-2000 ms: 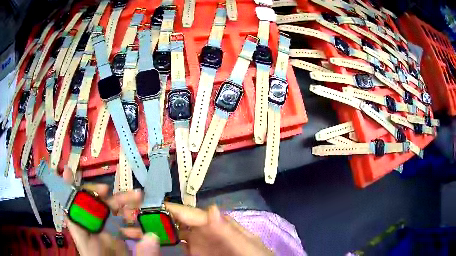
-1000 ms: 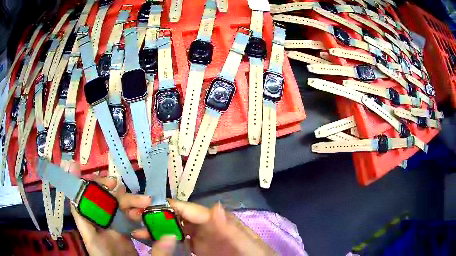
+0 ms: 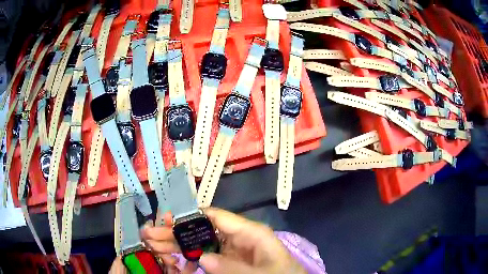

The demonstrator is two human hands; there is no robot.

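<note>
My right hand [image 3: 249,243] holds a smartwatch [image 3: 193,233] by its case at the bottom middle, with the thumb at the screen's lower edge. Its screen is dark with pale lines of text and red at the bottom; its grey-blue strap points up. My left hand [image 3: 160,243], partly cut off by the lower edge, holds a second smartwatch [image 3: 141,263] just left of the first. That watch shows green and red blocks and is partly out of the picture. My left fingers reach close to the first watch; whether they touch it is unclear.
A red-orange tray [image 3: 262,120] holds many watches, several straps hanging over its front edge. Two of its watches lie with dark screens up [image 3: 143,101]. Another watch-covered tray [image 3: 393,176] stands right. Slotted trays show at far right [image 3: 465,53] and low left [image 3: 80,263].
The left watch has moved right and down, beside the other, its strap now upright. The right watch has moved slightly right and up; its screen went from green and red to dark with text.
</note>
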